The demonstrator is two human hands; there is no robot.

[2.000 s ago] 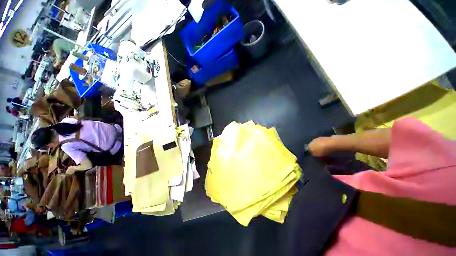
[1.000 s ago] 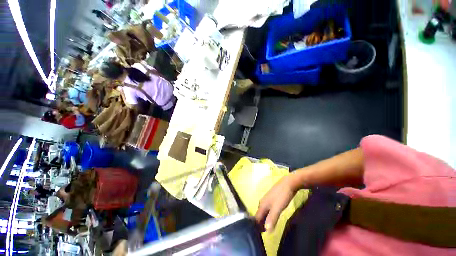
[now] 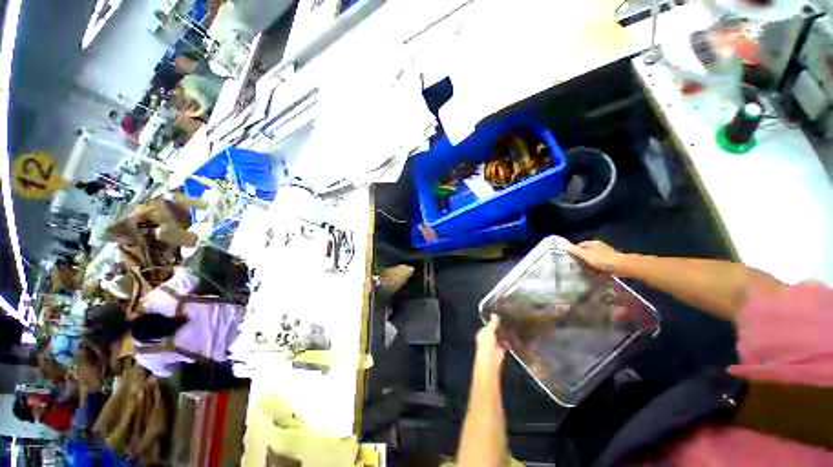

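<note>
A clear-topped rectangular tray or box (image 3: 571,321) with a pale rim is held tilted in front of me. My right hand (image 3: 598,255) grips its upper corner in the picture, with the fingers at the rim. My left hand (image 3: 491,336) grips the edge at the picture's left, with the forearm coming up from the bottom edge. The contents behind the glossy top cannot be made out. Yellow lining pieces (image 3: 301,438) lie on the machine table at the bottom left, with a brown patch cut off by the picture's edge.
A blue crate (image 3: 484,205) with brown scraps stands beside a grey bin (image 3: 607,187). A white table (image 3: 731,182) at the right bears a green-based thread cone (image 3: 742,129). A person in a pale top (image 3: 196,328) sits beyond the machine table (image 3: 306,274).
The tray has moved up into the middle of the picture and both hands now hold it. My right hand has left the yellow pile. The view has swung, and that pile is mostly out of sight.
</note>
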